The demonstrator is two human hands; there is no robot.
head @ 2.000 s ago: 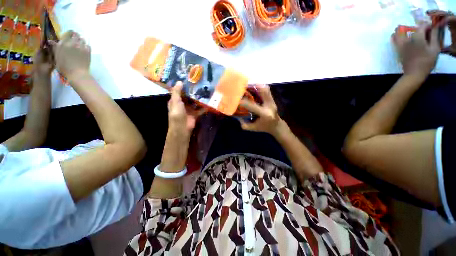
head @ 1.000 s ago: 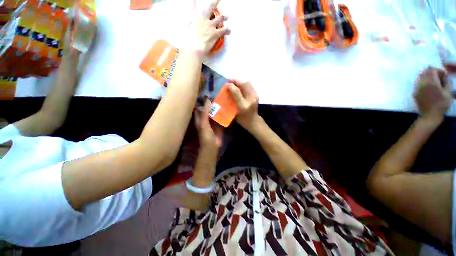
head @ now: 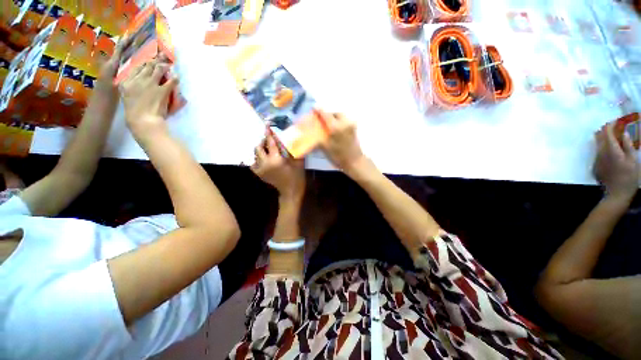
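Note:
An orange and dark grey retail carton [head: 276, 91] with a picture of a coiled cable is held tilted over the table's near edge, its far end blurred. My left hand [head: 279, 163] grips its near left side from below. My right hand [head: 340, 143] holds its near right end, fingers at the orange flap. Whether anything is inside the carton cannot be told.
Coiled orange cables [head: 453, 67] in clear film lie on the white table [head: 379, 140] at centre-right. Flat cartons [head: 223, 28] lie at the back. Rows of narrow cartons [head: 60, 63] stand left. Neighbours' arms [head: 184, 179] are close on both sides.
The neighbour's arm from the left has drawn back from in front of the carton and now holds an orange carton at left. The cable coil it reached for is gone from that spot.

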